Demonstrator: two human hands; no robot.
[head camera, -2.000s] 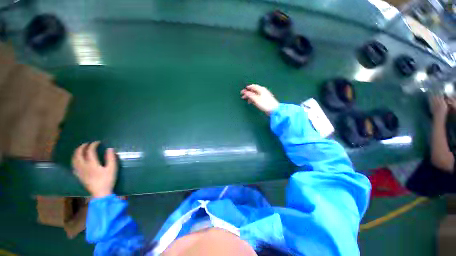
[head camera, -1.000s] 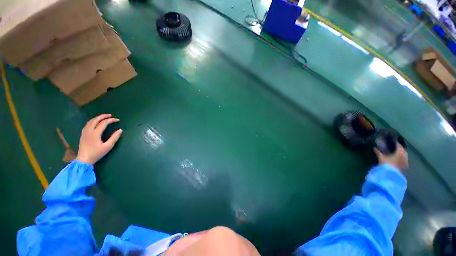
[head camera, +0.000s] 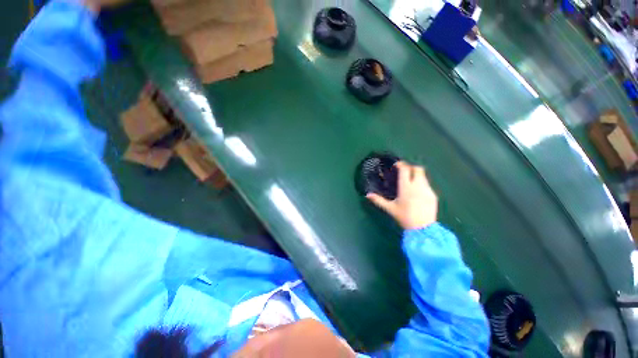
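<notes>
A black round finned housing (head camera: 373, 175) lies on the green bench in front of me. My right hand (head camera: 413, 199) grips its right side, thumb below and fingers above, covering part of it. Another housing with an orange-brown piece inside (head camera: 369, 80) lies further up the bench, beside a housing with a raised dark centre (head camera: 334, 29). My left arm stretches to the top left. Only a blurred bit of my left hand (head camera: 105, 3) shows at the top edge, near the cardboard; what it does is hidden.
Stacked brown cardboard (head camera: 227, 35) lies on the bench at the top. Cardboard boxes (head camera: 150, 129) stand below the bench edge at left. More housings (head camera: 511, 320) lie at lower right, beside my right sleeve. A blue box with wires (head camera: 450, 33) stands beyond the bench's far rail.
My right hand has brought a housing inward from the right. My left hand has moved from the near bench edge to the top left, mostly out of view. The camera view has turned.
</notes>
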